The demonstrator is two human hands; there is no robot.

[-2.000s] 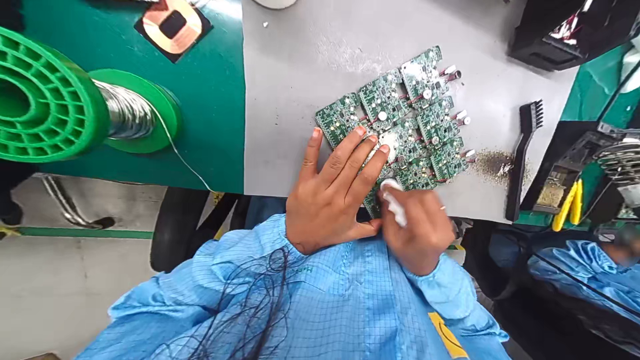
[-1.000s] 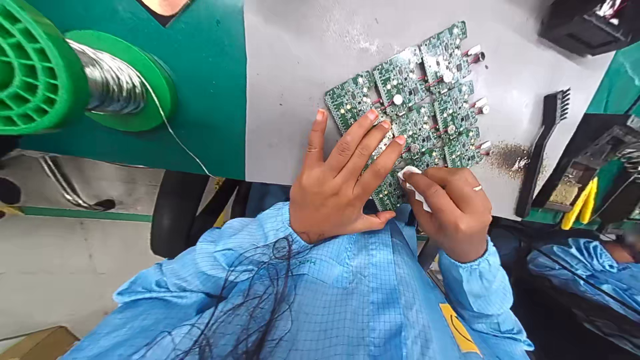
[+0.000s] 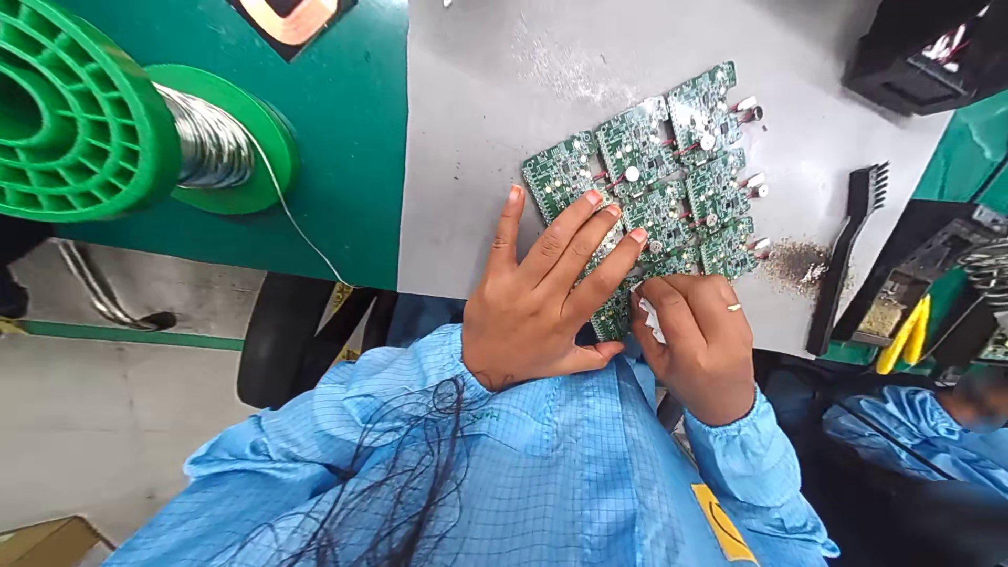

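Observation:
Several green printed circuit boards [image 3: 638,150] lie side by side as a tilted panel on the grey mat, with small wired parts [image 3: 752,185] along their right edge. My left hand [image 3: 543,295] rests flat with spread fingers over the lower left boards, its fingertips on them. Beside it, my right hand [image 3: 701,339] pinches a crumpled white wipe [image 3: 652,319] against the lower edge of the panel. The boards under both hands are partly hidden.
A green spool of solder wire [image 3: 213,150] stands at left, its loose end trailing to the table edge. A black brush [image 3: 846,252] lies right of the boards beside brown granules [image 3: 797,264]. Yellow-handled pliers [image 3: 906,335] and a black box [image 3: 913,63] are farther right. Another person [image 3: 921,433] sits at lower right.
My right hand has stayed at the panel's lower edge with the wipe, its fingers more curled than two seconds ago. My left hand has kept its place on the boards. The view has shifted somewhat.

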